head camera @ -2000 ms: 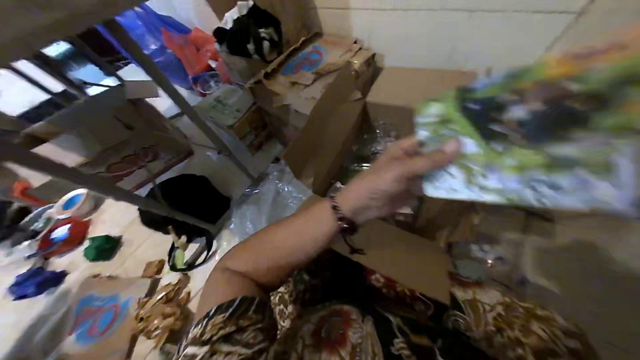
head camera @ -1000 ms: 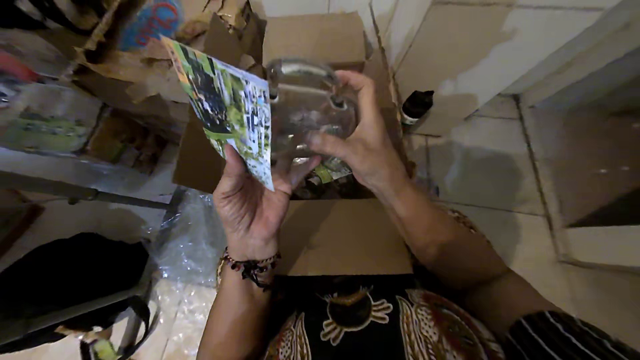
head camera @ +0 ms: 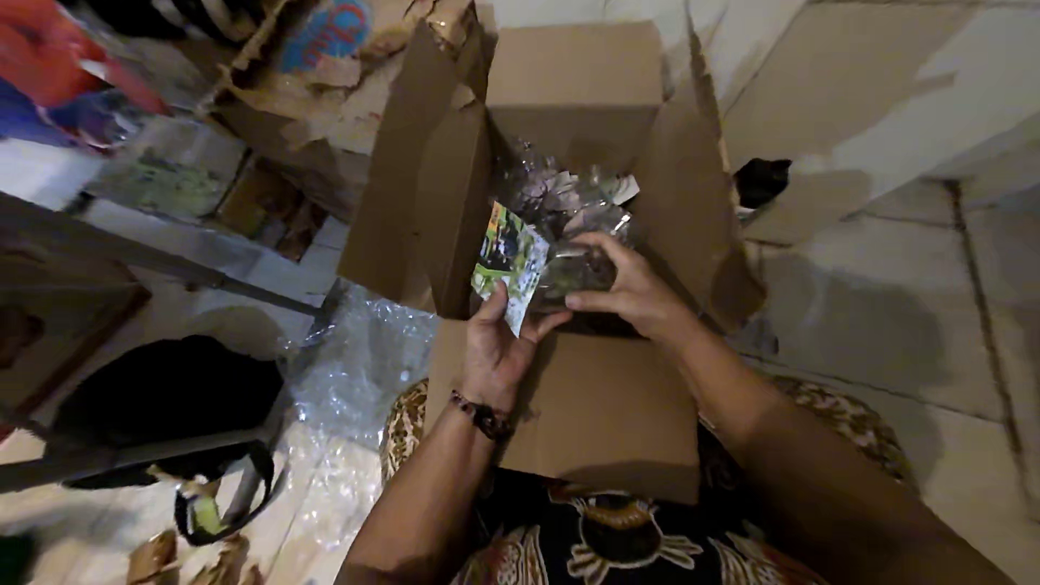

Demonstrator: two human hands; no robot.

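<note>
My left hand (head camera: pixel 502 345) holds a colourful printed card (head camera: pixel 510 260) between thumb and fingers, at the near left of an open cardboard box (head camera: pixel 597 406). In my right hand (head camera: pixel 630 288) is a clear glass vessel (head camera: pixel 577 276), gripped from the right side; my left fingertips reach below it. The vessel is over the box opening, close beside the card. Behind it inside the box lie clear, shiny items (head camera: pixel 561 191) with some paper pieces, too jumbled to tell apart.
A torn cardboard carton (head camera: pixel 349 89) stands behind left. Clear plastic wrap (head camera: pixel 357 357) and a black bag (head camera: pixel 171 398) lie left on the floor, by a metal bar (head camera: pixel 162 256). A small black-topped object (head camera: pixel 762 183) stands right of the box.
Two seconds ago a hand held the card out at the right. One second ago both hands had the glass raised beside the card; now glass and card are lower, at the box opening.
</note>
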